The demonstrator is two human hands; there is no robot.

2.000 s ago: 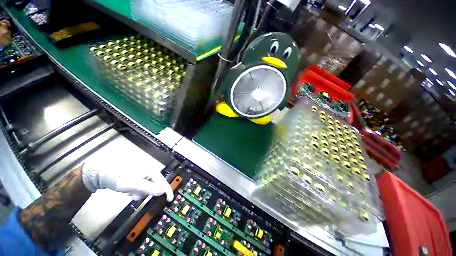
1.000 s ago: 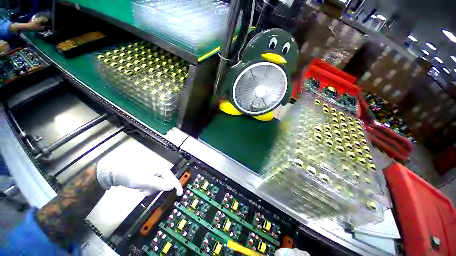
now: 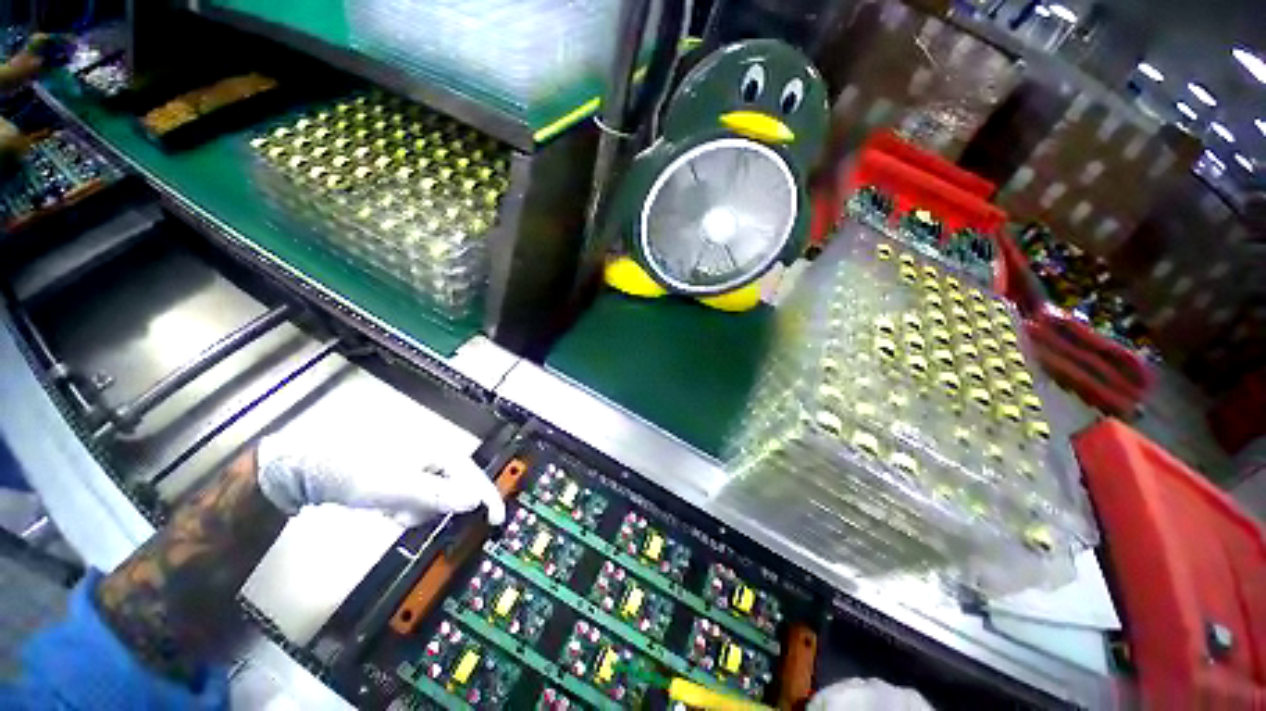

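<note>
A black pallet (image 3: 632, 496) lies in front of me with rows of green circuit boards (image 3: 632, 600) carrying yellow-topped transformers. Orange-brown clamps sit at its left (image 3: 442, 572) and right (image 3: 796, 667) edges. My left hand (image 3: 382, 470), in a white glove, has its fingers bent over the pallet's left edge by the upper end of the left clamp. My right hand (image 3: 868, 696), also white-gloved, is mostly cut off by the bottom edge. A yellow pen-like tool (image 3: 708, 695) extends from it over the lower boards. The grip itself is out of the picture.
Stacked clear trays of yellow-topped parts stand right (image 3: 902, 417) and under the shelf (image 3: 389, 195). A penguin-shaped fan (image 3: 722, 208) is behind the conveyor rail (image 3: 555, 403). Red crates (image 3: 1180, 556) are at right. Conveyor rods (image 3: 208, 364) lie left. A black parts bin (image 3: 208, 111) is farther back.
The yellow tool has shifted over the lower boards. My right hand came into view at the bottom and is now a little farther right. My left hand stays at the pallet edge.
</note>
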